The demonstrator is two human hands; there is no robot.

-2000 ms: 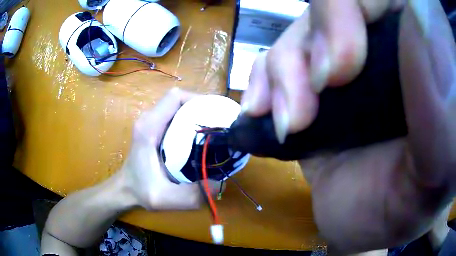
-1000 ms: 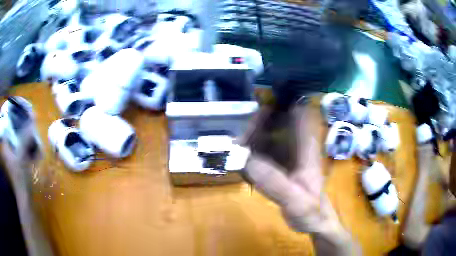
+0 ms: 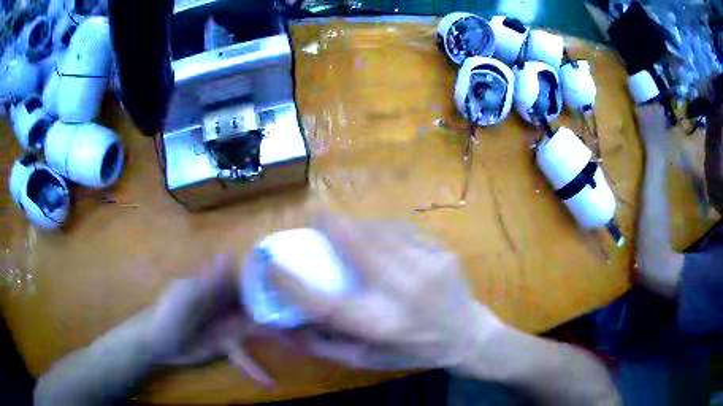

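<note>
A white camera housing (image 3: pixel 305 266), blurred by motion, is between my two hands above the orange-brown tabletop near its front edge. My right hand (image 3: pixel 388 293) is around its right side and holds it. My left hand (image 3: pixel 198 317) is at its lower left with fingers spread; the blur hides whether it touches the housing. The black electric screwdriver (image 3: pixel 143 71) hangs nose-down at the upper left, out of my hands. The housing's opening and wires cannot be made out.
The screw feeder (image 3: pixel 238 158) stands at the upper middle. White housings (image 3: pixel 83 155) are piled at the left. Several camera heads (image 3: pixel 485 91) and a joined camera unit (image 3: pixel 577 178) lie at the right, with thin lead wires. A coworker's arm (image 3: pixel 658 198) is at the right edge.
My right hand has let go of the screwdriver and moved down to the housing. The view has shifted, so the feeder now shows further left, and both my hands are around the housing area.
</note>
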